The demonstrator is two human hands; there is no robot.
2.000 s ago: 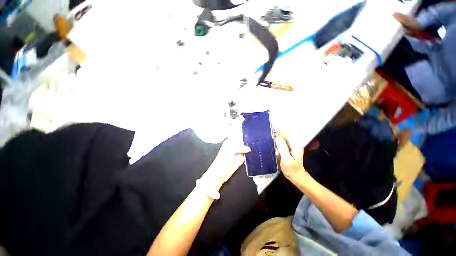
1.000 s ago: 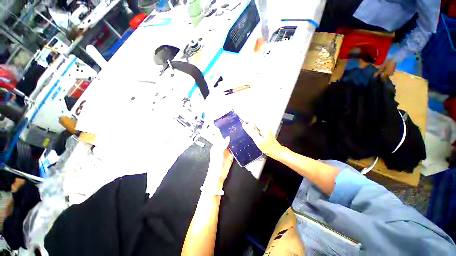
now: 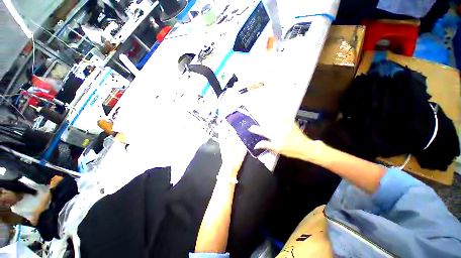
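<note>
A smartphone with a lit purple screen is in front of me at the table's near edge. My left hand holds it from its left side. My right hand is over its right side, fingers apart, fingertips at the screen; whether they touch is unclear. A black garment panel lies from the needle area across my lap. The white sewing machine area is overexposed, with a black strap over it.
Thread snips lie beyond the phone. A dark control panel is farther back. A bundle of black pieces with a white tie lies on cardboard at the right. Clear plastic bags are at the left. Another person's hand shows at the far left.
My right hand has moved from the phone's right edge to over its screen with fingers spread. The view has shifted, showing more machines at left. My left hand still holds the phone.
</note>
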